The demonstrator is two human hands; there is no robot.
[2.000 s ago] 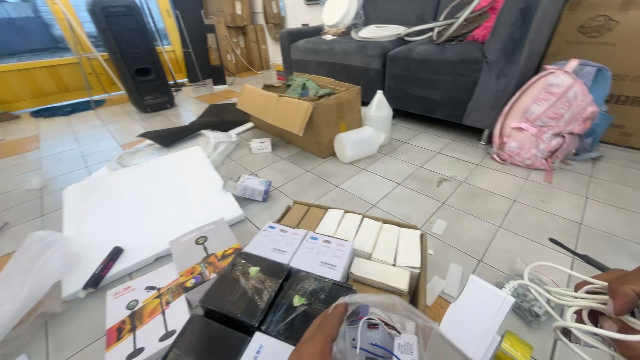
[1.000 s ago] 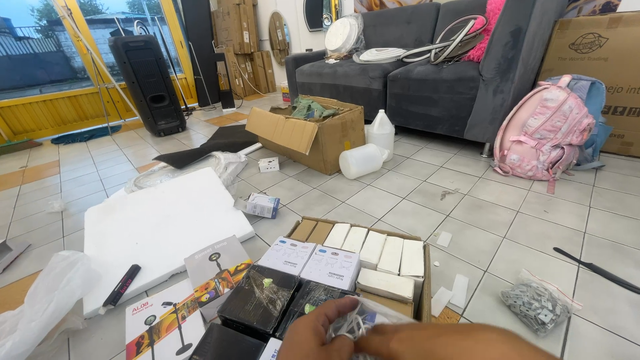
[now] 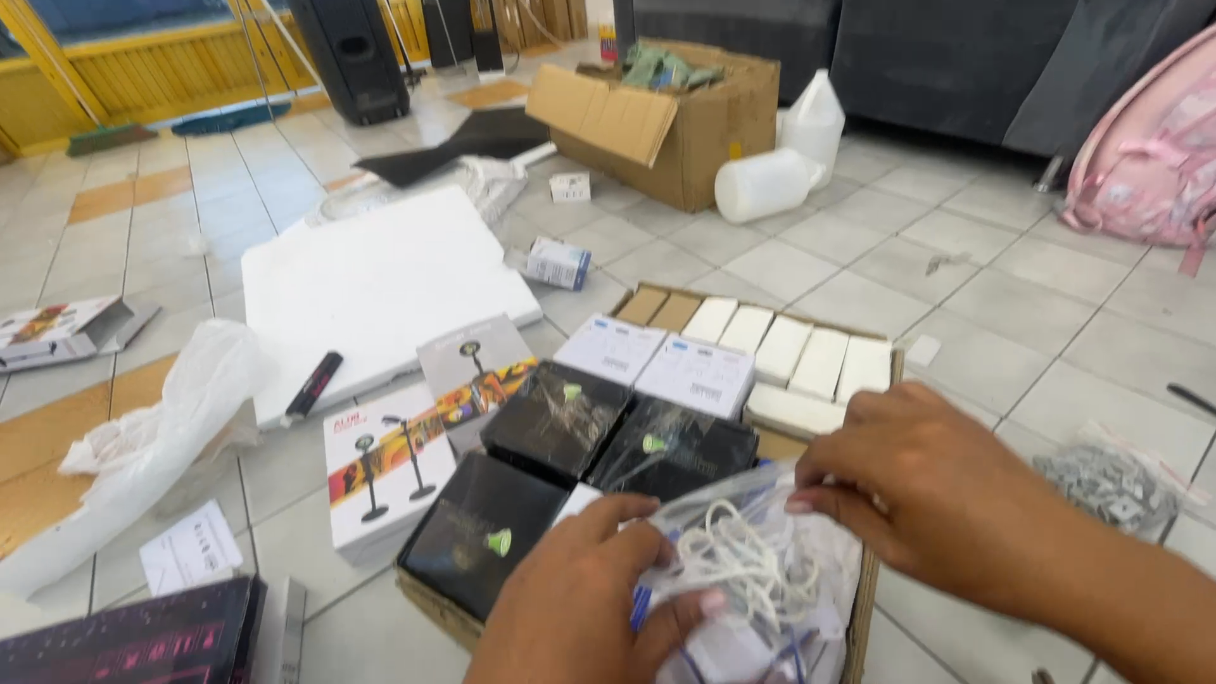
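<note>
A clear plastic bag (image 3: 703,518) with coiled white cable (image 3: 750,560) inside lies over the near right part of a shallow cardboard box (image 3: 866,617). My left hand (image 3: 589,589) grips the bag's left side, fingers curled at its edge. The upper right edge of the bag is pinched between the thumb and fingers of my right hand (image 3: 883,475). Black boxes (image 3: 674,456) with green marks sit left of and behind the bag. Farther back in the same cardboard box are white printed boxes (image 3: 695,373) and a row of small white boxes (image 3: 781,349).
Printed boxes (image 3: 389,465) and a white foam sheet (image 3: 380,285) lie at the left, with a black marker-like tube (image 3: 313,385) on the foam. A bag of metal clips (image 3: 1107,484) is at the right. Behind stand an open carton (image 3: 727,142), plastic jugs (image 3: 765,185) and a sofa (image 3: 940,76).
Two seconds ago a hand at the right held white cable outside the bag; now white cable lies inside it. My right hand has come to the bag's edge. The view has tilted down.
</note>
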